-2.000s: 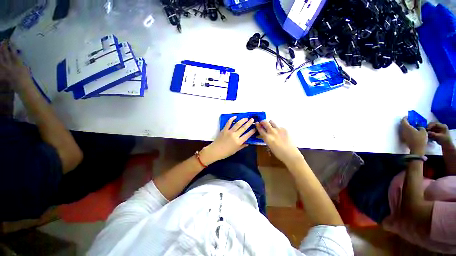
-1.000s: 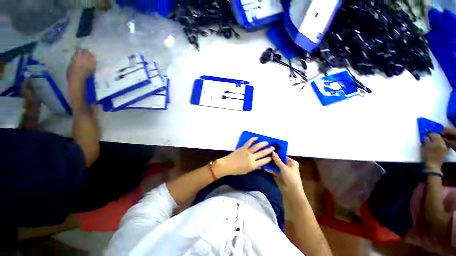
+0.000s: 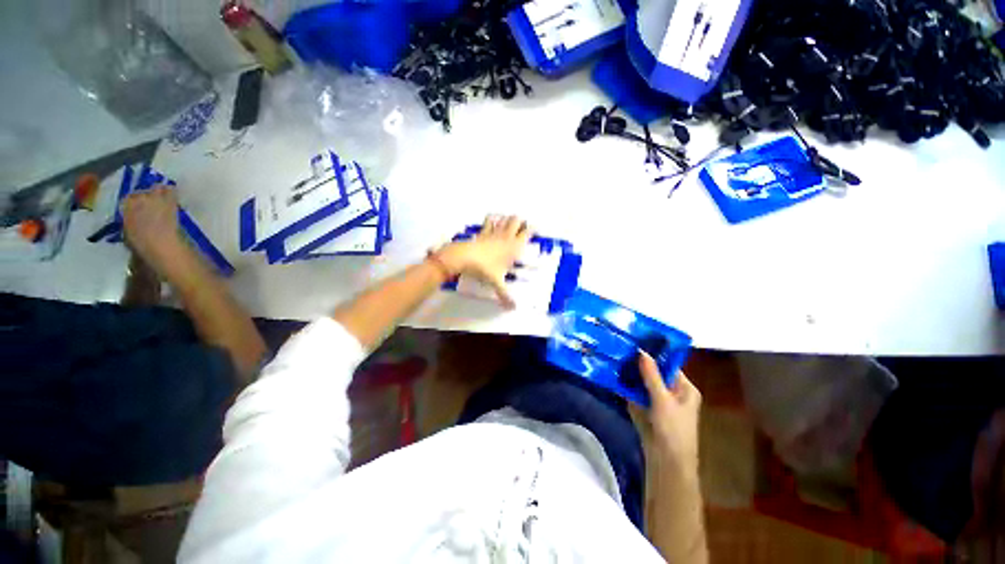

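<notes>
My right hand (image 3: 668, 399) holds a bright blue insert tray (image 3: 606, 344) by its right end, over the table's front edge. Thin dark cable parts and a black lump show in the tray. My left hand (image 3: 492, 260) lies with spread fingers on a white retail box (image 3: 540, 273) with blue edges, left of the tray. The hand covers much of the box. The tray's left end touches or overlaps the box's right end; I cannot tell which.
Several retail boxes (image 3: 303, 209) are piled at left. Another blue tray with cable (image 3: 760, 179) lies at right. A large black cable heap (image 3: 849, 66) and a box stack (image 3: 685, 44) are behind. A neighbour's hand (image 3: 150, 216) is at far left.
My left hand has left the tray and moved left onto the retail box, which now sits nearer the front edge. My right hand alone holds the tray, its cable side now uncovered.
</notes>
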